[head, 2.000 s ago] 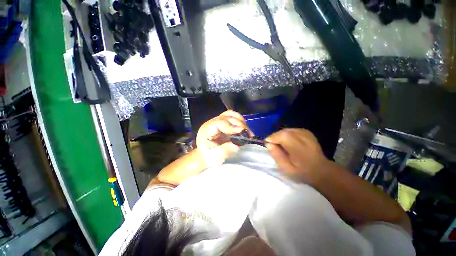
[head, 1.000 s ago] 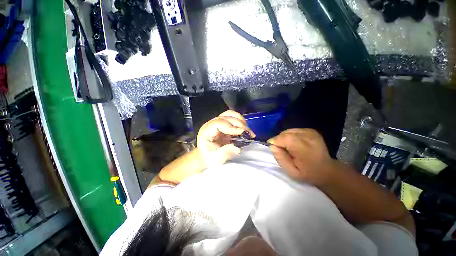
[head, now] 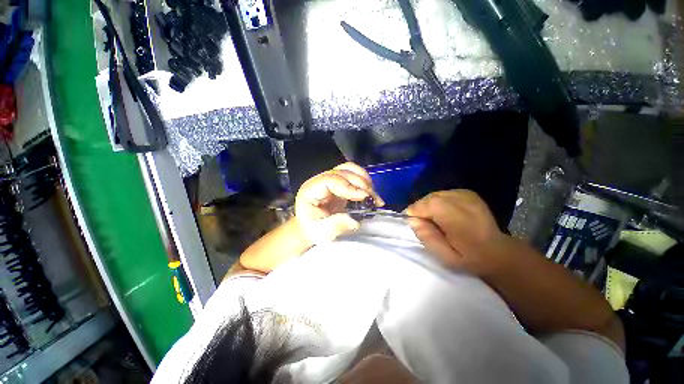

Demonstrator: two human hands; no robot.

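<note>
My left hand [head: 330, 204] is in front of my shirt, its fingers curled around a small black fitting [head: 366, 204]. My right hand [head: 452, 225] is beside it and pinches the end of a thin dark rod [head: 390, 214] between thumb and finger. The rod runs from the right fingertips towards the fitting in the left hand. Whether rod and fitting are joined is too small to tell. Both hands are held over the lap, below the bench edge.
Bubble wrap [head: 360, 112] covers the bench. On it lie a black lock panel [head: 271, 82], open pliers [head: 411, 58], black parts [head: 191, 45] and black frames [head: 133, 112]. A dark green electric screwdriver [head: 525, 64] overhangs the edge. A green conveyor [head: 101, 195] runs at left.
The hands stay in nearly the same place. The black fitting shows a little more upright between the left fingers, and the view has shifted slightly.
</note>
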